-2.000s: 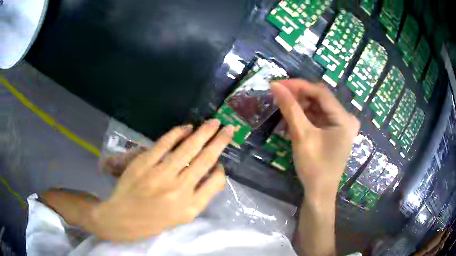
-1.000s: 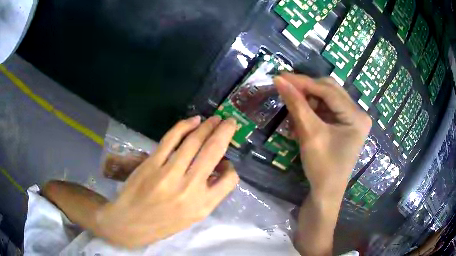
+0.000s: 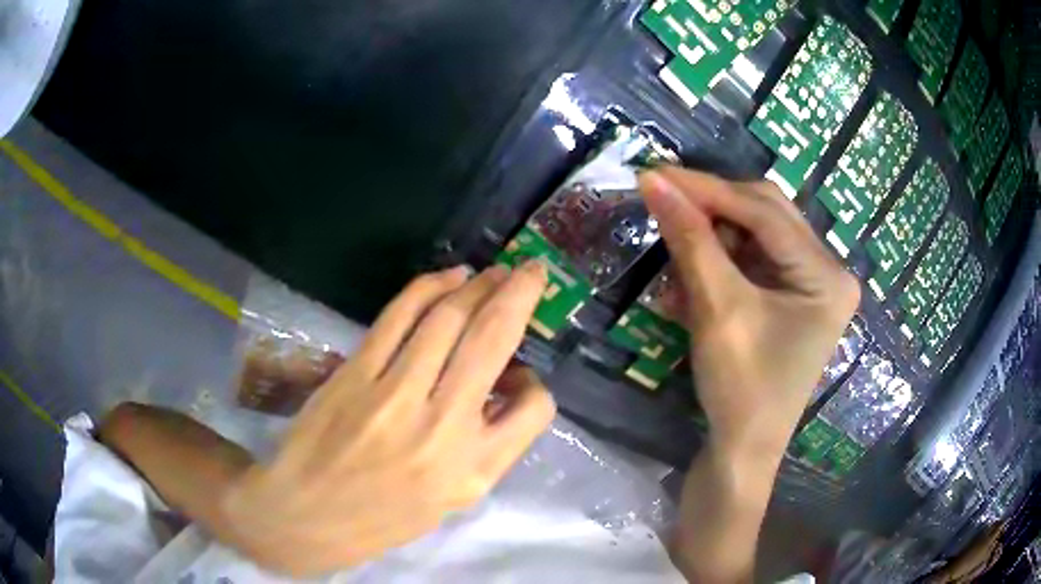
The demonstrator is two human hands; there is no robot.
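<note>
A green keypad circuit board [image 3: 554,299] lies in the near left pocket of the dark, shiny blister tray [image 3: 479,171]. A thin, shiny dome sheet [image 3: 594,234] covers its padded part, and the lower green end shows. My left hand [image 3: 388,422] rests palm down, its fingertips on the board's green end; it grips nothing visible. My right hand [image 3: 753,285] pinches the sheet's upper right edge between thumb and index finger. The pinched part looks whitish from glare. A second covered board [image 3: 651,342] is partly hidden by my right hand.
Several bare green boards [image 3: 816,91] fill pockets at the upper right. Covered boards [image 3: 873,394] lie right of my right wrist. Wrapped gridded sheets [image 3: 982,445] are at the far right. A clear film [image 3: 280,371] lies by my left forearm. A white disc [image 3: 25,57] is upper left.
The view has shifted slightly, so the tray sits further right. The sheet lies flatter over the board, with more of its dark marks showing. Both hands keep about the same pose.
</note>
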